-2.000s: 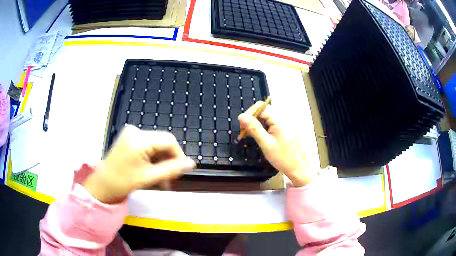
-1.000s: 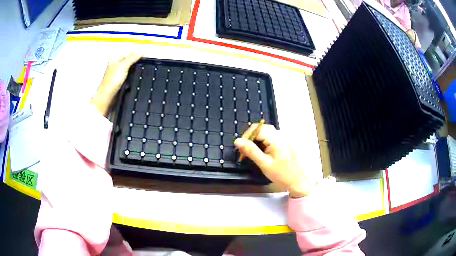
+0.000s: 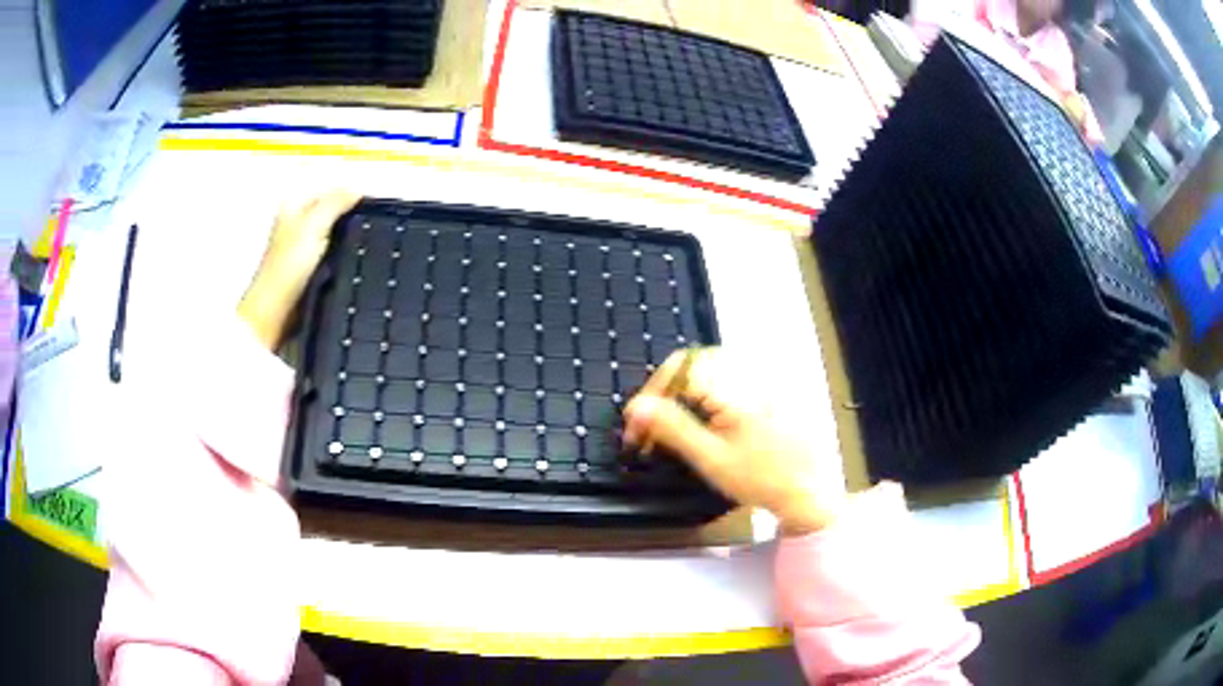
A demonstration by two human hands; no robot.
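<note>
The black component tray [image 3: 520,351] lies on cardboard in front of me, with tiny silvery-white parts in regular rows across its grid. My left hand [image 3: 293,268] holds the tray's left edge near the upper left corner. My right hand [image 3: 718,436] is over the tray's lower right part, its fingers closed around a thin tan tool [image 3: 688,367] held like a pencil. The tool's tip is hidden or too dark to make out among the lower right pockets.
A tall black tray stack [image 3: 966,282] stands at right. Another black tray [image 3: 681,89] lies at top centre inside red tape. A shorter stack [image 3: 309,43] is at upper left. A dark pen [image 3: 124,306] and paper slips lie at left. A person in pink is at top right.
My left hand has moved from over the lower left of the tray to its upper left edge. My right hand, still with the tool, has moved slightly down at the lower right.
</note>
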